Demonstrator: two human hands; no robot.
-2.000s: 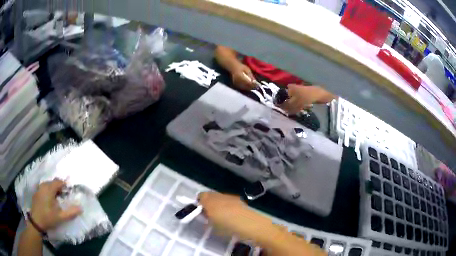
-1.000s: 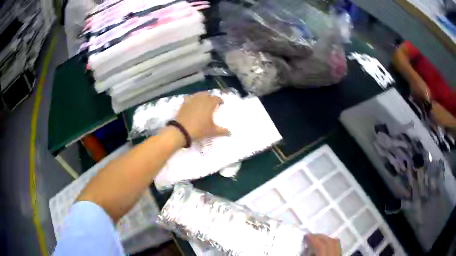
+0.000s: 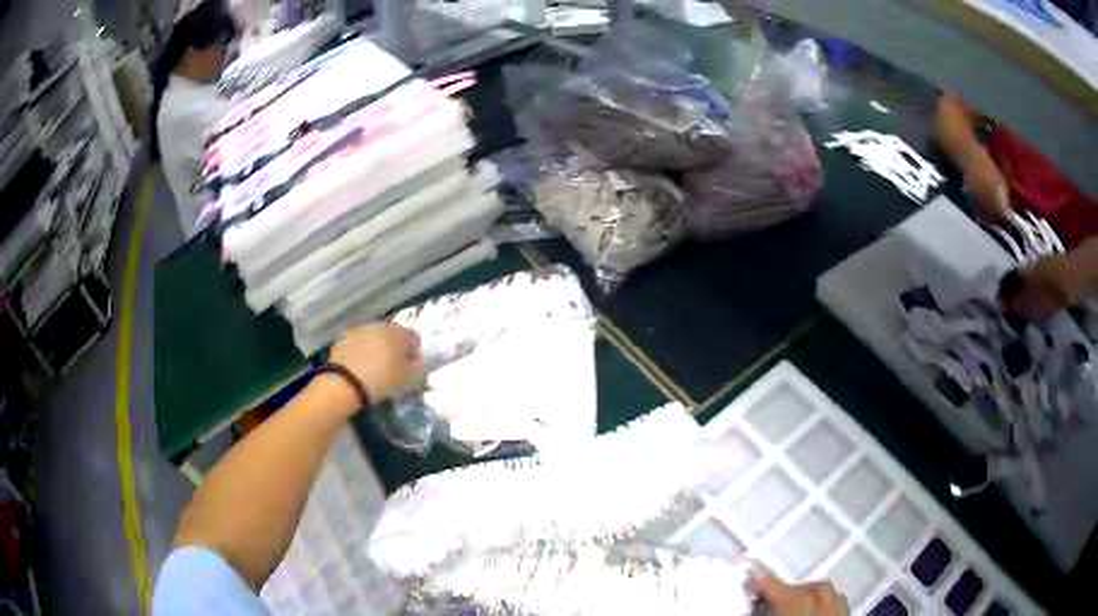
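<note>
A whitish ribbed bundle of straps in a clear bag [image 3: 518,361] lies on the dark green mat. My left hand [image 3: 379,361], with a dark bracelet, grips the bag's left edge. A second whitish ribbed bundle [image 3: 542,505] lies nearer to me, over the left corner of the tray. My right hand [image 3: 801,596], partly cut off by the bottom edge, holds this bundle's right end. The white blister tray [image 3: 831,481] has empty pockets and a few dark watch bodies [image 3: 931,562] at its lower right.
Stacked foam sheets [image 3: 361,181] stand upper left, beside plastic bags of small parts [image 3: 674,157]. A foam block [image 3: 891,265] with tangled strapped watches [image 3: 987,349] is at right, where another person's hands work. Loose white straps [image 3: 891,159] lie beyond. An empty tray [image 3: 331,529] sits lower left.
The view has swung left since the earliest frame, when my right hand held a white strap over the tray. My left hand has moved from the bundle's top to its left edge. The nearer bundle looks more spread.
</note>
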